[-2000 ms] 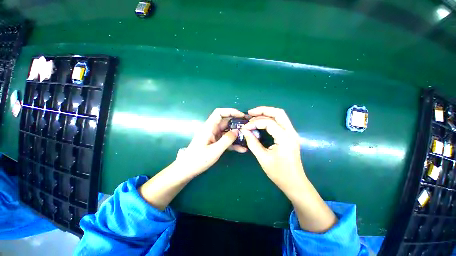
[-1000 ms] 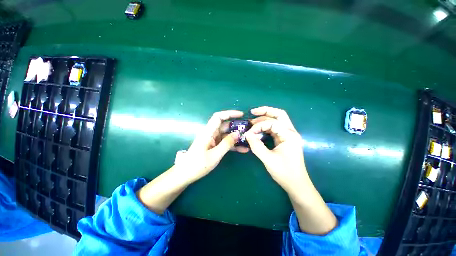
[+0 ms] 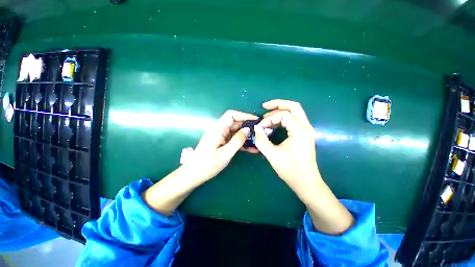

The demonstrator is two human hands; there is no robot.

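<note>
A small black housing (image 3: 251, 132) is held above the green bench, in the middle of the view. My left hand (image 3: 216, 148) grips its left side, with the thumb on top. My right hand (image 3: 289, 143) is at its right side, with thumb and index finger pinched together on or against its upper face. The fingers cover most of the housing. Whether a smaller part is between the right fingertips cannot be told. A small white thing shows at the side of my left hand.
A black tray (image 3: 97, 130) on the left holds pale pieces (image 3: 31, 68) and a blue-edged unit (image 3: 69, 69). Another blue-edged unit (image 3: 379, 110) lies on the green surface (image 3: 234, 68) to the right. A black tray (image 3: 435, 156) at the right edge holds white-and-orange parts (image 3: 458, 166).
Both hands stay on the housing, and the right fingers have shifted slightly over it. The dark unit on the far strip has moved left and up, now cut off by the top edge. The view has shifted slightly.
</note>
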